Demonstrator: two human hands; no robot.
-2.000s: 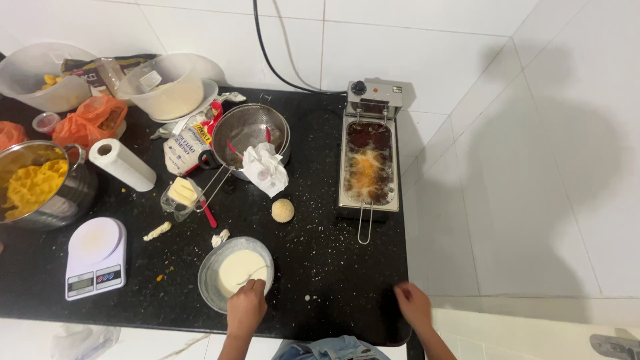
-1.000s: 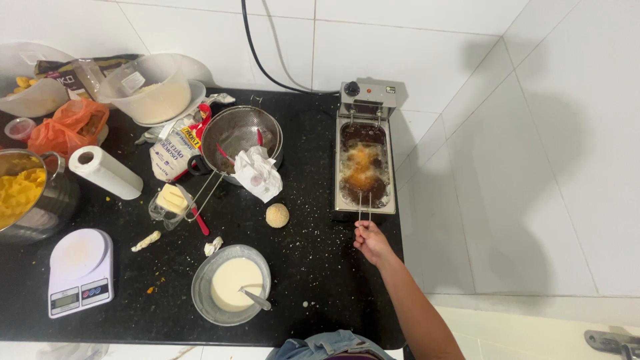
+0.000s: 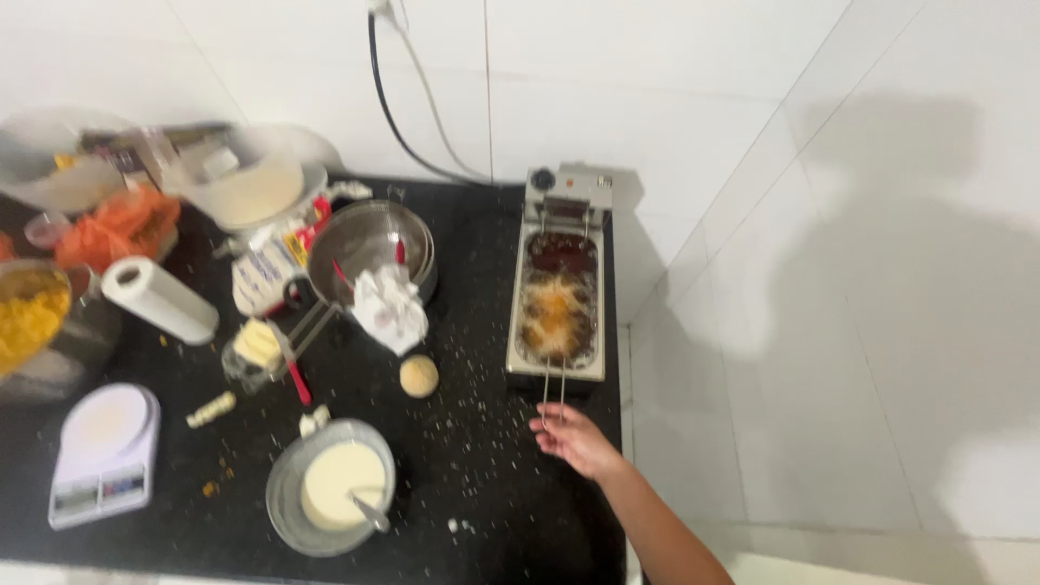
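My right hand [image 3: 573, 437] is at the wire handle [image 3: 554, 390] of the fryer basket, with its fingers around the handle's near end. The steel electric deep fryer [image 3: 516, 349] holds dark oil, and something orange-gold [image 3: 556, 313] bubbles in it. My left hand is out of view. A metal bowl [image 3: 284, 487] of creamy white liquid stands near the front edge with a spoon [image 3: 370, 513] resting in it. Between bowl and fryer, further back, lies a pale breaded ball [image 3: 419, 376].
A sieve over a pot [image 3: 370, 236] holds crumpled paper [image 3: 390, 309]. Butter [image 3: 257, 343], a red-handled knife [image 3: 298, 382], a kitchen scale [image 3: 107, 455], a paper roll [image 3: 160, 301] and a pot of yellow food [image 3: 32, 317] stand left. A power cord [image 3: 390, 122] hangs behind.
My left hand was at the bowl with the spoon two seconds ago and has left the view. My right hand has moved from the counter's front edge to the basket handle.
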